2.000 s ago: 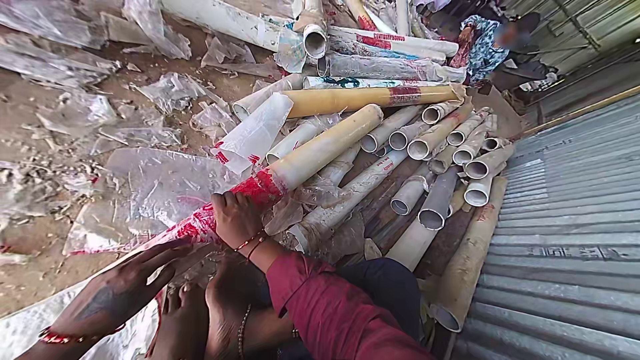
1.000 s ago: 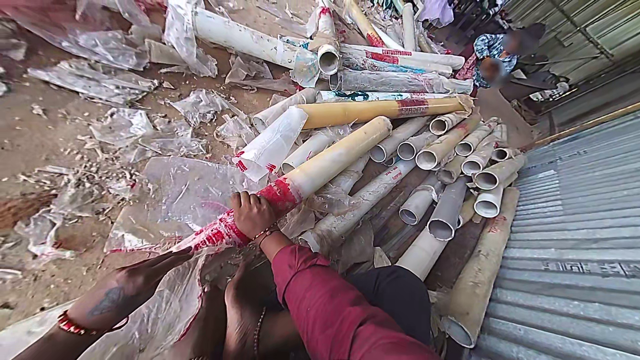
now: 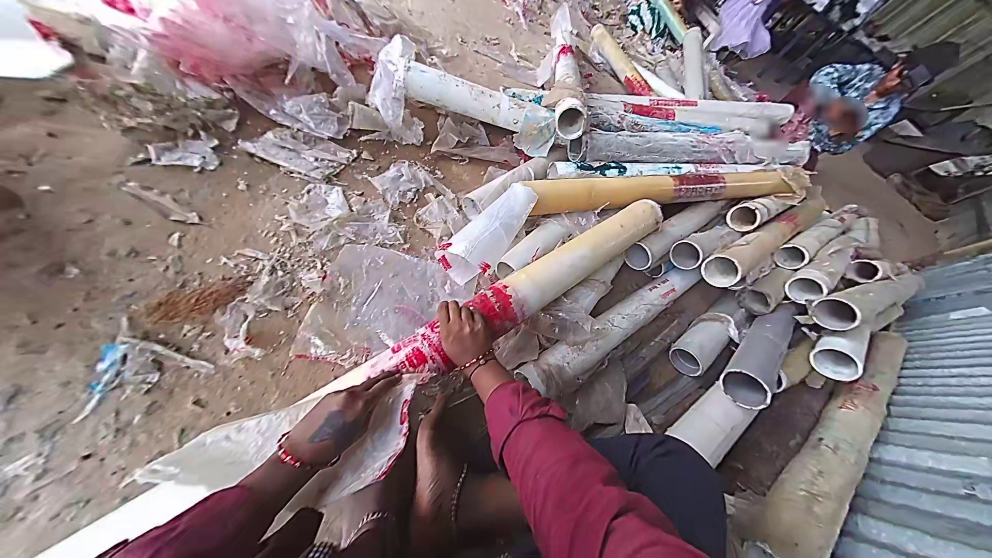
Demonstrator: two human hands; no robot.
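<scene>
A long tube (image 3: 589, 252), cream at its upper end, lies diagonally in front of me, with red-printed plastic film (image 3: 418, 353) around its middle. My right hand (image 3: 465, 335) grips the tube over the red-printed part. Lower down, my left hand (image 3: 337, 422) rests at the film and tube, its fingertips by the near side; whether it grips the film I cannot tell. A loose whitish sheet (image 3: 364, 457) hangs from the tube below my left hand. Clear film (image 3: 380, 287) lies on the ground beyond the tube.
Several hollow pipes (image 3: 756, 364) are piled at the right, beside a corrugated metal sheet (image 3: 930, 418). A yellow tube (image 3: 620, 192) and other wrapped tubes lie farther off. Plastic scraps (image 3: 298, 155) litter the dirt at the left. A person (image 3: 852, 101) is at the back right.
My left hand, spread over the tube in the oldest view, is now on its near side. The loose sheet below the tube shows more widely. My right hand still holds the tube.
</scene>
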